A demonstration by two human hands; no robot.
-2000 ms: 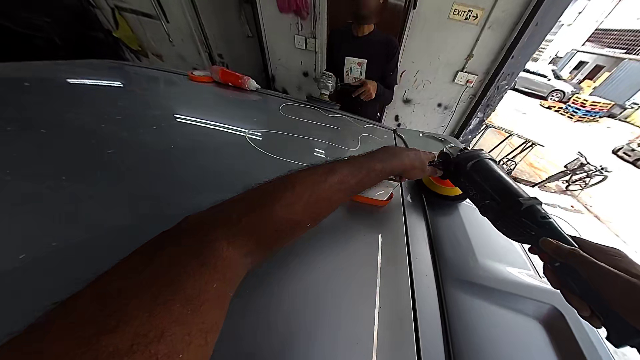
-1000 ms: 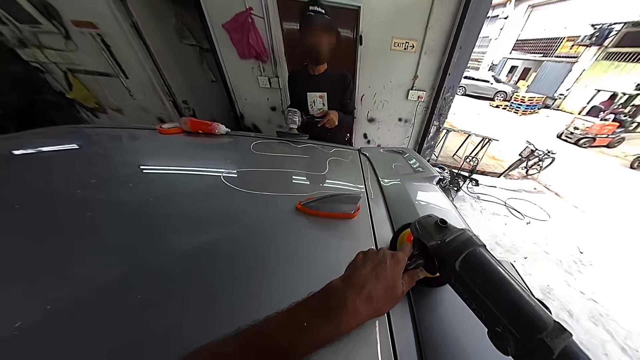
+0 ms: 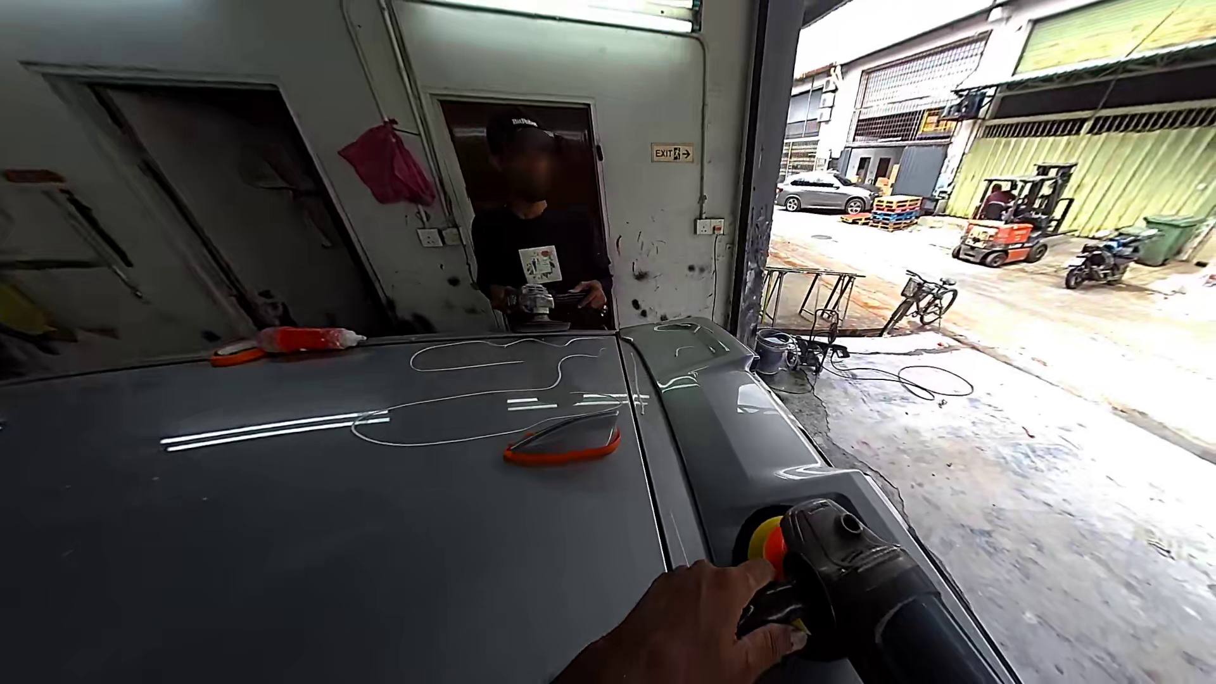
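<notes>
My left hand [image 3: 698, 622] grips the side handle at the head of a black rotary polisher [image 3: 860, 579], low and right of centre. The polisher's pad, with yellow and orange parts [image 3: 768, 541], lies against the grey car's side panel [image 3: 722, 427], just right of the roof seam. My right hand is out of view, past the bottom edge. Left of the seam, a shark-fin antenna [image 3: 570, 437] edged with orange tape rises from the grey roof [image 3: 380, 551].
A red bottle [image 3: 309, 339] and a roll of orange tape [image 3: 237, 355] lie at the roof's far edge. Beyond it stands a person [image 3: 539, 247] holding a power tool [image 3: 537, 302]. Outside are a bicycle [image 3: 921, 302], a cable [image 3: 912, 380] and a forklift [image 3: 1007, 228].
My left hand and the polisher have moved back along the car's side, toward me. My right hand, on the polisher's body two seconds ago, has left the view. The view has tilted up.
</notes>
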